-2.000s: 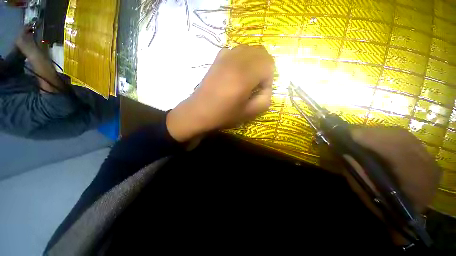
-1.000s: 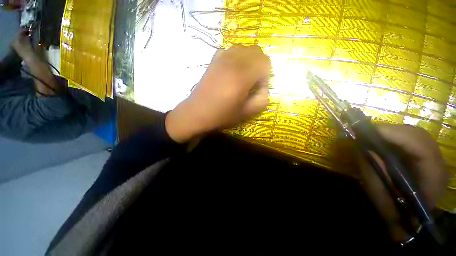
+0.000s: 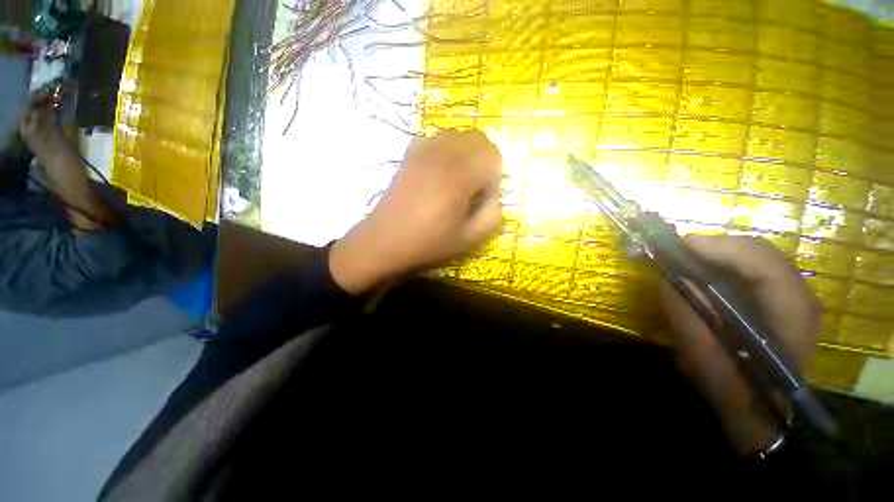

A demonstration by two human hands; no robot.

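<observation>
A large shiny amber polyimide sheet (image 3: pixel 627 69) with a grid of small rectangles lies in front of me, glaring white near its middle. My left hand (image 3: pixel 426 211) is curled over the sheet's left part with its fingers bent together; whether it holds a wire is hidden. My right hand (image 3: pixel 750 324) holds the dark pen-shaped soldering iron (image 3: pixel 701 284) at the right. Its metal tip points up and left over the glare, to the right of my left hand; I cannot tell if it touches the sheet. Thin dark attached leads (image 3: pixel 392 78) stick out past the sheet's left edge.
A tangled pile of loose wires (image 3: pixel 319 34) lies on the white covering (image 3: pixel 304 176) at the upper left. Another amber sheet (image 3: pixel 172 108) lies further left. Beside it is a person (image 3: pixel 83 240) in dark grey clothing, with a hand raised.
The view has shifted, showing more of the wire pile and sheet. The iron's tip moved right, away from my left hand, then somewhat back left. My left hand stays curled.
</observation>
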